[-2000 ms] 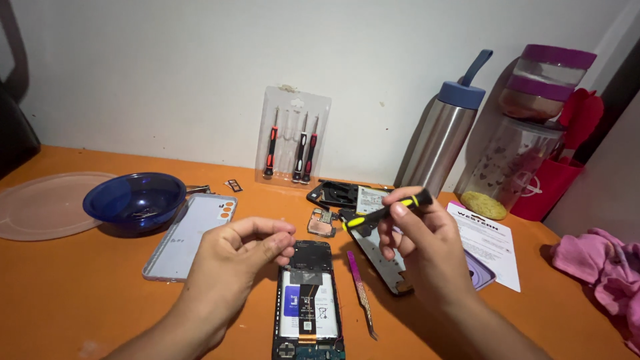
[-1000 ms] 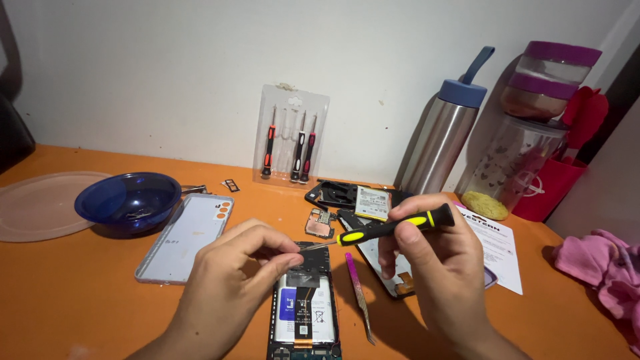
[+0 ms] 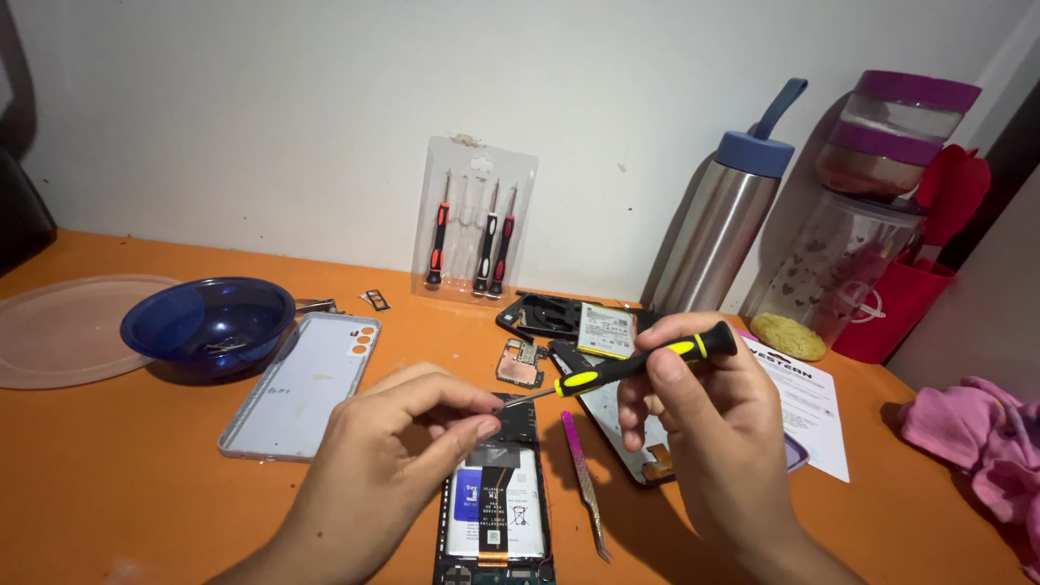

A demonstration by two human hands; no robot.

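Between the fingers of my right hand [image 3: 699, 406] is a black and yellow precision screwdriver [image 3: 609, 372], its shaft pointing left. The fingertips of my left hand [image 3: 406, 443] meet at the screwdriver's tip; whether a screw is pinched there cannot be seen. Both hands are above an opened smartphone [image 3: 508, 504], whose white battery and black flex cable show. My left fingers hide part of the phone's upper end. Pink and gold tweezers [image 3: 582, 479] lie just right of the phone. A small phone circuit board [image 3: 521, 362] rests beyond it.
A phone back cover [image 3: 309, 390] and a blue bowl [image 3: 210, 325] with small metal pieces are at left. Behind stand a screwdriver pack [image 3: 474, 219] and a steel bottle [image 3: 723, 223]. A loose battery [image 3: 606, 329] and a phone screen part [image 3: 626, 435] lie right, near a pink cloth [image 3: 967, 443].
The screwdriver, upright at a slant and apart from my left hand two seconds ago, now lies flatter with its tip at my left fingertips. My right hand has turned with it.
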